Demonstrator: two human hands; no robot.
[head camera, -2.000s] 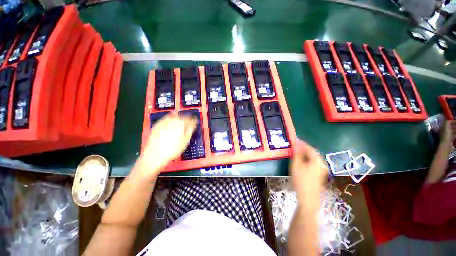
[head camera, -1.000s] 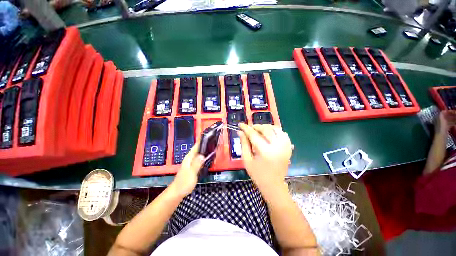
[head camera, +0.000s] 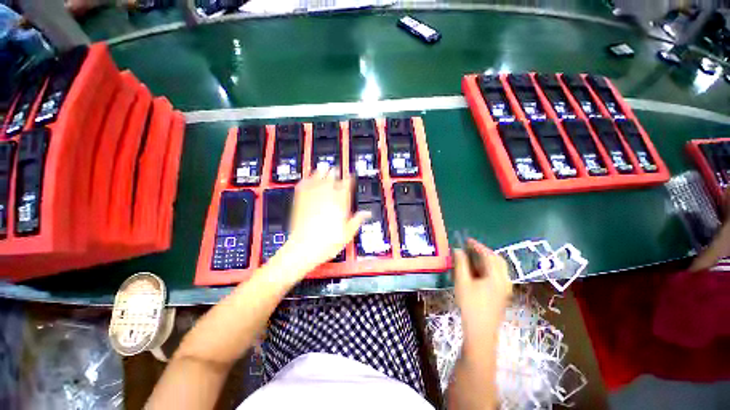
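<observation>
A red-orange foam tray (head camera: 320, 274) lies in front of me with black keypad phones in two rows. The front-left phone (head camera: 233, 230) and the one beside it lie face up; the back row and the two front-right phones show their backs. My left hand (head camera: 324, 212) is over the middle front slot, fingers down; it hides most of that slot, and its grip is unclear. My right hand (head camera: 480, 268) is right of the tray's front corner, closed around a thin dark tool. White-edged film pieces (head camera: 564, 265) lie just beyond it.
Stacked red-orange trays (head camera: 104, 176) lean at left. Another full tray (head camera: 584, 182) lies at right. A loose phone (head camera: 419, 30) lies at the far side. A cream oval dish (head camera: 138, 314) is at the bench edge. Discarded liners (head camera: 512, 352) lie below. A person's arm (head camera: 711, 255) shows at far right.
The phone held up a second ago is no longer visible in the air. My left hand has moved down over the middle slot. My right hand has moved right, away from the tray, near another film piece.
</observation>
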